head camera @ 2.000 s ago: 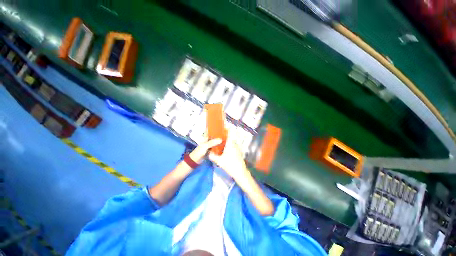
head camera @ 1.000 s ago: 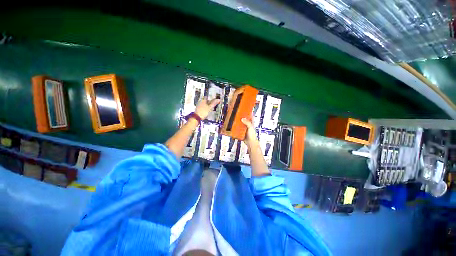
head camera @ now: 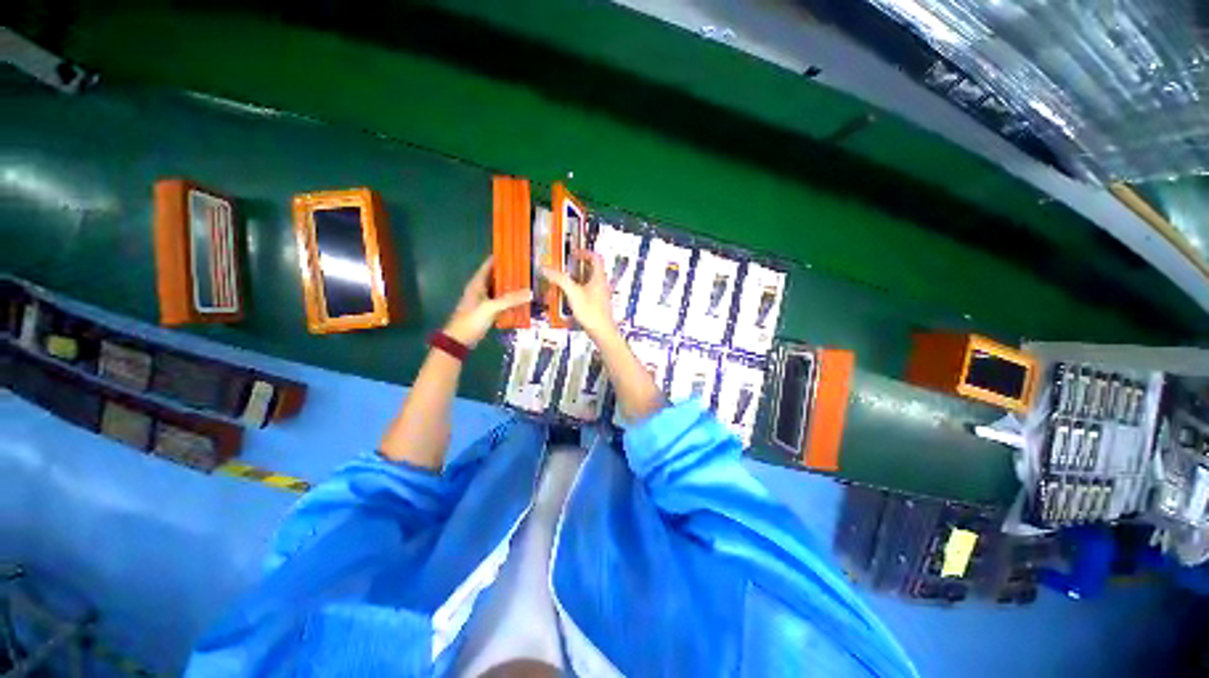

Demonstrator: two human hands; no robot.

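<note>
My left hand point(head camera: 480, 307) holds an orange frame stack point(head camera: 511, 252) on its edge over the left end of the rows of white flat parts point(head camera: 667, 286). My right hand point(head camera: 583, 289) holds a thinner orange frame point(head camera: 566, 252) upright just right of the stack, with a narrow gap between them. The white parts have small dark and yellowish centres and lie in two rows on the green bench. The upper left parts are partly hidden behind the frames and hands.
Orange boxes stand at the left point(head camera: 340, 261) and far left point(head camera: 175, 252), and right of the parts point(head camera: 829, 409). Another point(head camera: 975, 370) is near the tray of small parts point(head camera: 1091, 437). Dark blocks point(head camera: 902, 538) stand below the bench. Shiny plastic point(head camera: 1034, 80) lies on the raised shelf.
The orange stack has moved left from the middle of the parts and is turned on edge. A thinner frame is now apart from it in my right hand, which has moved left.
</note>
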